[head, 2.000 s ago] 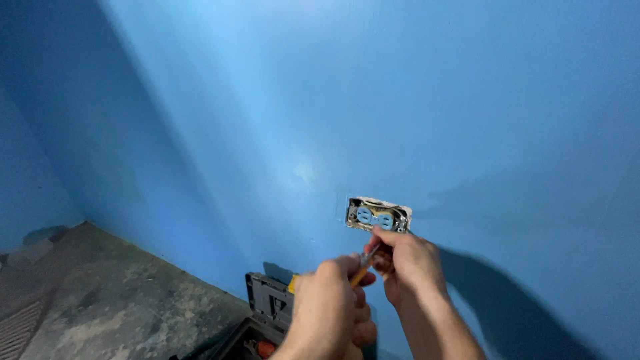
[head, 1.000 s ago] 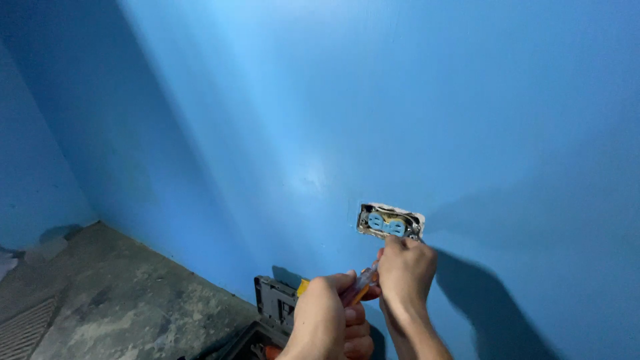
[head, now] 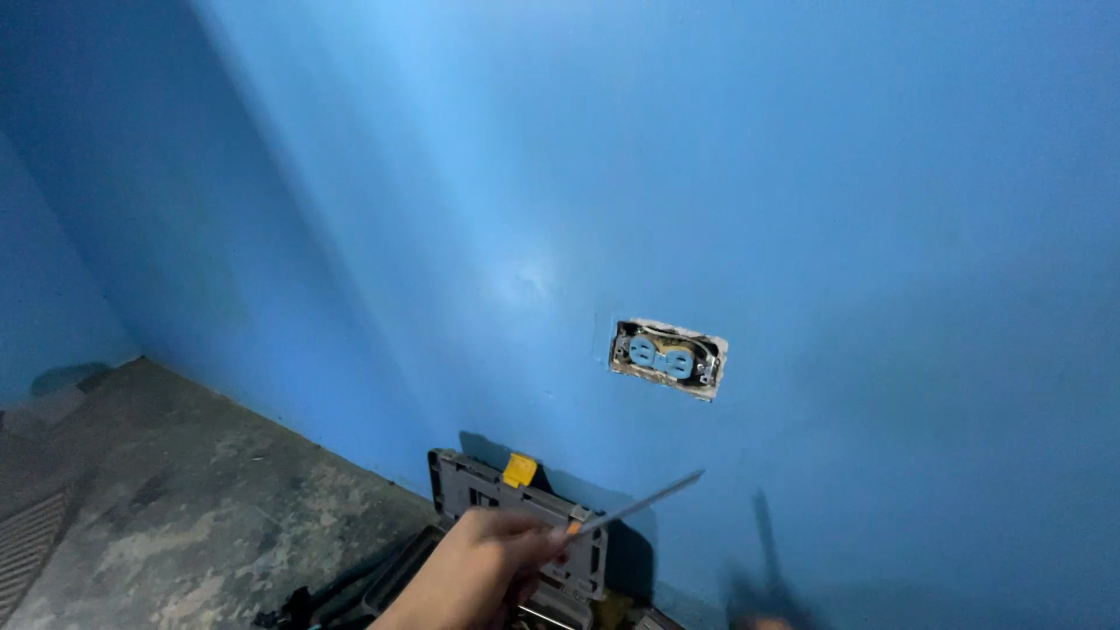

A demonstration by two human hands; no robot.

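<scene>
A blue duplex electrical outlet [head: 662, 358] sits in a rough rectangular opening in the blue wall, with metal mounting tabs and a wire showing around it. Below and left of it, my left hand [head: 490, 560] grips a screwdriver [head: 643, 503] by its orange-marked handle, most of which the fingers hide. The screwdriver's metal shaft points up and right, apart from the outlet. Only a blurred bit of my right hand [head: 761, 623] shows at the bottom edge, so its grip cannot be made out.
Behind my left hand a grey toolbox [head: 464, 481] with a yellow latch [head: 520, 470] stands open against the wall. Dark cables or tools [head: 302, 605] lie beside it on the stained concrete floor [head: 201, 499]. A ribbed surface [head: 31, 542] is at the far left.
Both hands have left the outlet. My right hand has dropped to the bottom edge of view. My left hand has moved lower with the screwdriver, whose shaft is now uncovered.
</scene>
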